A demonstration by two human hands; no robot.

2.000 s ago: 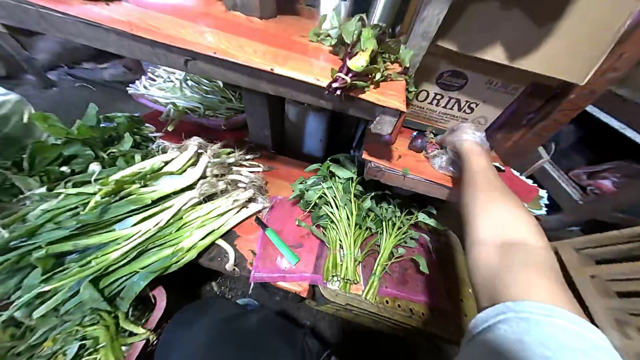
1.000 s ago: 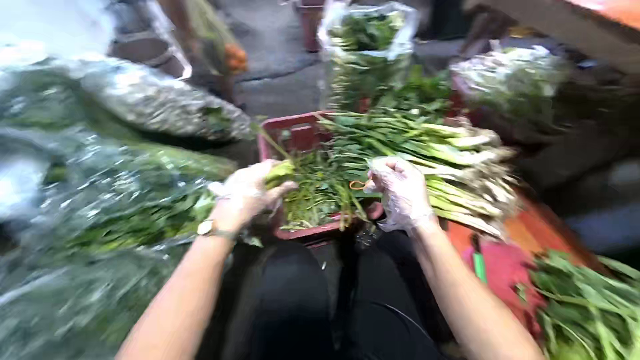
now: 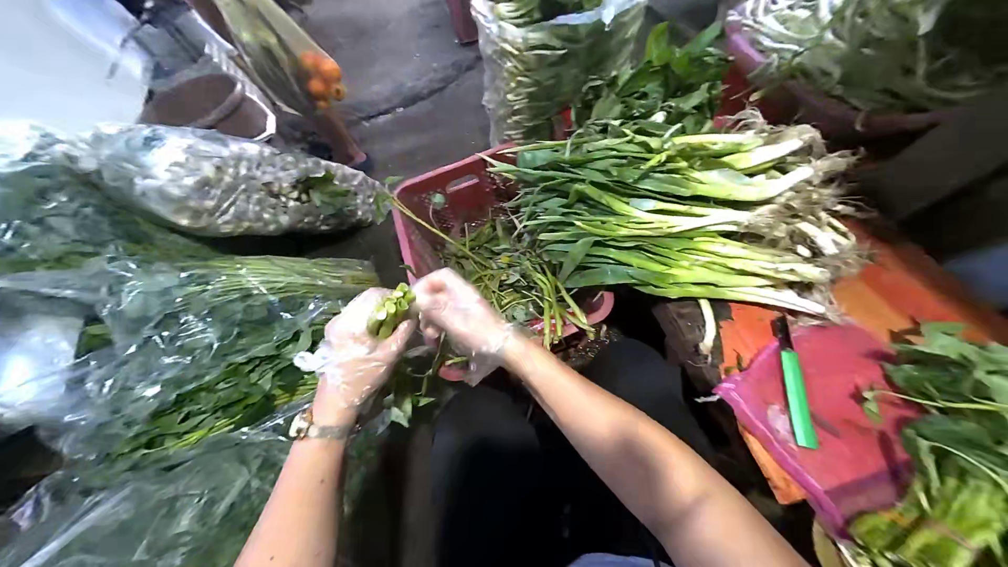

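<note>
My left hand (image 3: 358, 339), in a clear plastic glove, grips a bunch of green stems (image 3: 391, 311) with their cut ends pointing up; leaves hang below the hand. My right hand (image 3: 461, 315), gloved too, is pressed against the side of the bunch with bent fingers; whether something thin is between them cannot be made out. Both hands are at the near left edge of a red plastic crate (image 3: 409, 228) holding loose greens and stems (image 3: 504, 268). Leeks or large scallions (image 3: 677, 213) with roots lie across the crate's right side.
A green-handled knife (image 3: 798, 398) rests on pink mesh (image 3: 854, 394) over an orange board (image 3: 898, 272), beside leafy bunches (image 3: 953, 457). Bagged greens (image 3: 220, 378) and a bag of pale produce (image 3: 236, 185) lie left. Behind stand a bag of vegetables (image 3: 551, 71) and a bucket (image 3: 209, 110).
The view has swung left since the oldest frame. My right hand, which held an orange rubber band apart from the bunch a second ago, has moved left to the bunch in my left hand.
</note>
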